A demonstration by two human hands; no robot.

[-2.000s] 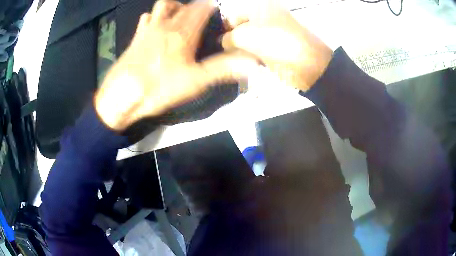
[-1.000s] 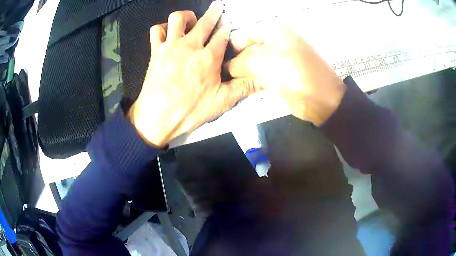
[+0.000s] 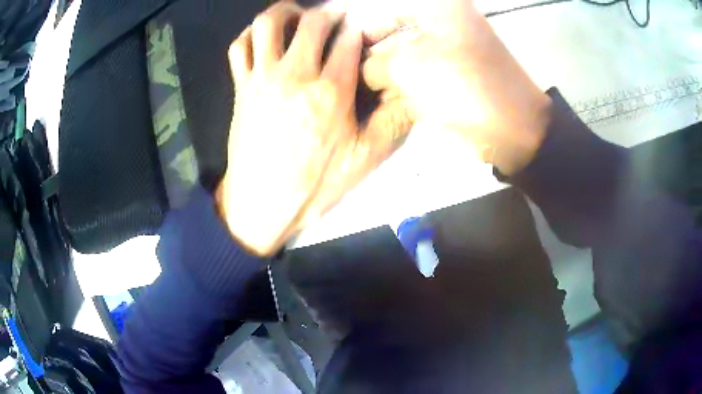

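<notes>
The black padded mesh bag panel (image 3: pixel 111 146) lies on the white table at the left, with a camouflage strip (image 3: pixel 171 108) across it. My left hand (image 3: pixel 296 123) lies over the panel's right part, fingers bent and spread, palm down. My right hand (image 3: pixel 454 85) is beside it, fingers curled in towards the panel's edge, their tips close to my left thumb. Strong glare washes out both hands. What the right fingers hold is hidden, and the panel's edge under my hands is mostly covered.
The white table (image 3: pixel 608 61) has a printed ruler scale (image 3: pixel 639 100) along its front. A thin black cord (image 3: pixel 640 14) loops at the top right. Black pieces (image 3: pixel 31 169) hang or lie at the far left. A blue and white object (image 3: pixel 419 245) shows below the table edge.
The panel's lower right edge, seen two seconds ago, is now covered by my left hand. My left hand has turned more upright, and my right hand has shifted slightly right.
</notes>
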